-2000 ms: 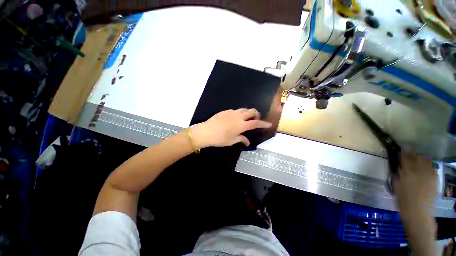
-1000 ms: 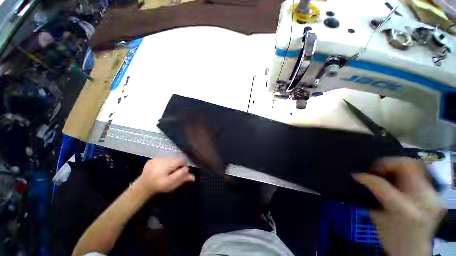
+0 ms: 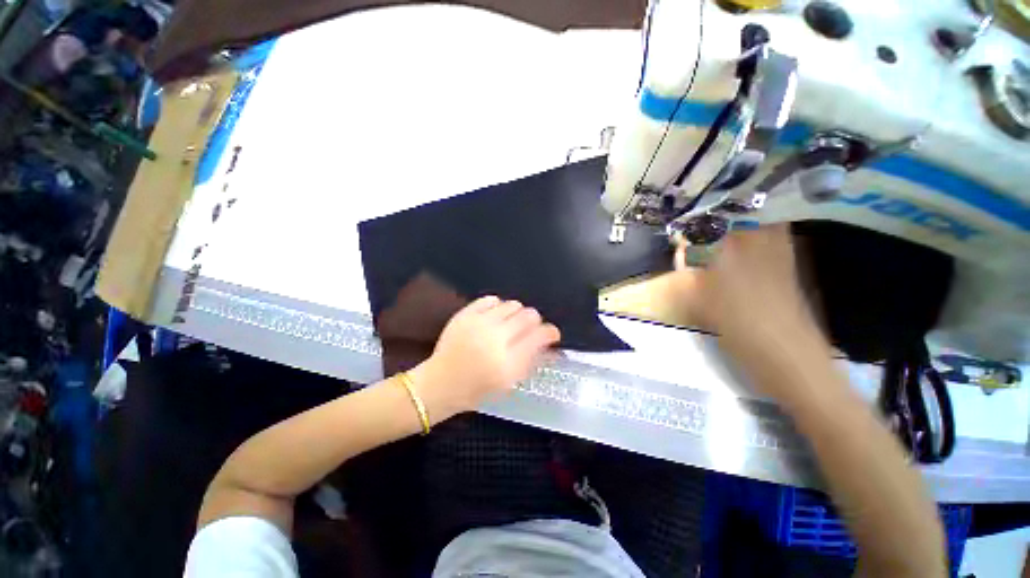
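A black fabric piece [image 3: 497, 231] lies on the white table, its right part reaching under the sewing machine head [image 3: 678, 113] at the presser foot [image 3: 618, 229]. More black fabric [image 3: 875, 288] lies on the bed to the right. A brown fabric piece [image 3: 425, 309] shows at the black piece's lower left. My left hand [image 3: 492, 352] rests on the fabric near the table's front edge, fingers curled. My right hand [image 3: 740, 282] is blurred, just right of the presser foot, fingertips near the black fabric's edge; its grip is unclear.
Black shears [image 3: 928, 404] lie at the right, handles toward the front edge, with small yellow snips [image 3: 986, 375] beside them. Brown fabric [image 3: 395, 14] lies along the back. A blue crate [image 3: 830, 522] is below the table at the right. Cardboard [image 3: 169, 192] covers the left end.
The black piece has moved from across the table's front to under the machine head. My right hand has moved left to near the presser foot. My left hand has moved right onto the fabric.
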